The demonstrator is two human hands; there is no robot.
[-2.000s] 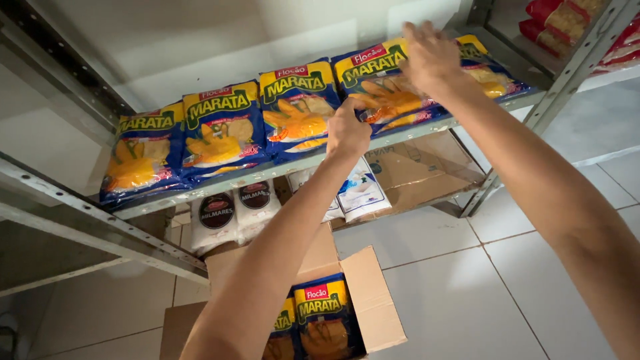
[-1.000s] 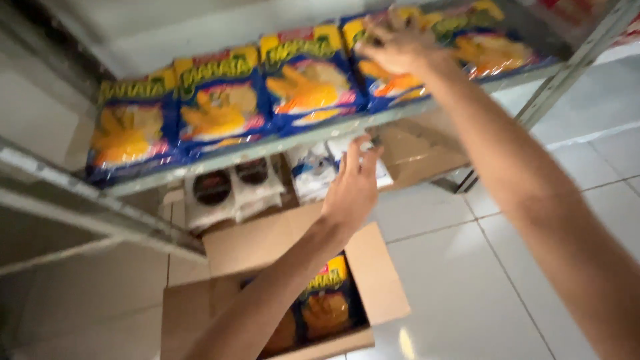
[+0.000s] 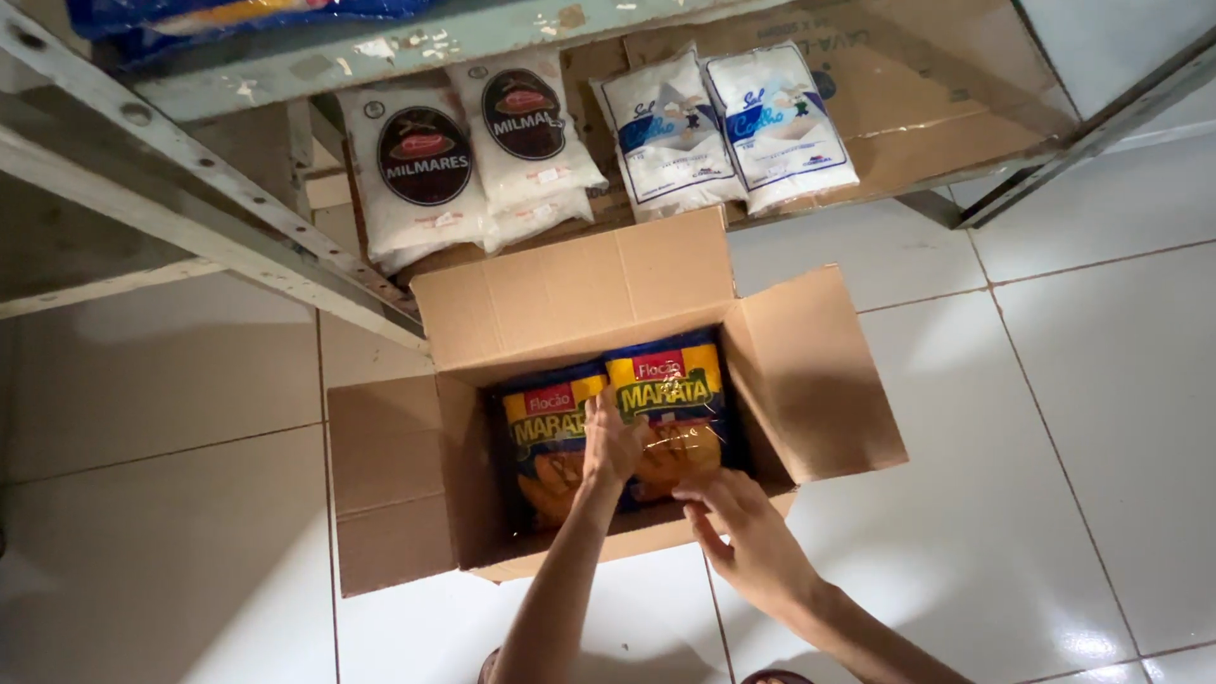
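Note:
An open cardboard box [image 3: 570, 294] stands on the tiled floor with two Maratá Flocão packets in view inside. My left hand [image 3: 611, 437] reaches in where the left packet [image 3: 546, 465] and the right packet [image 3: 670, 389] meet; its fingers point away from me, and whether they grip is not plain. Over the box's near edge, at the bottom of the right packet, is my right hand [image 3: 746, 532], its thumb and fingers apart with nothing seen between them.
Behind the box, white Milmares bags [image 3: 418, 176] and white salt bags [image 3: 779, 123] lie on flattened cardboard [image 3: 931, 85] on the low shelf. A metal shelf edge [image 3: 380, 57] crosses above, with a slotted upright [image 3: 218, 190] at left. Feet show at the bottom edge.
Both hands have moved from the shelf area down to the open box; the right hand was on the shelved packets. The view has tilted down toward the floor.

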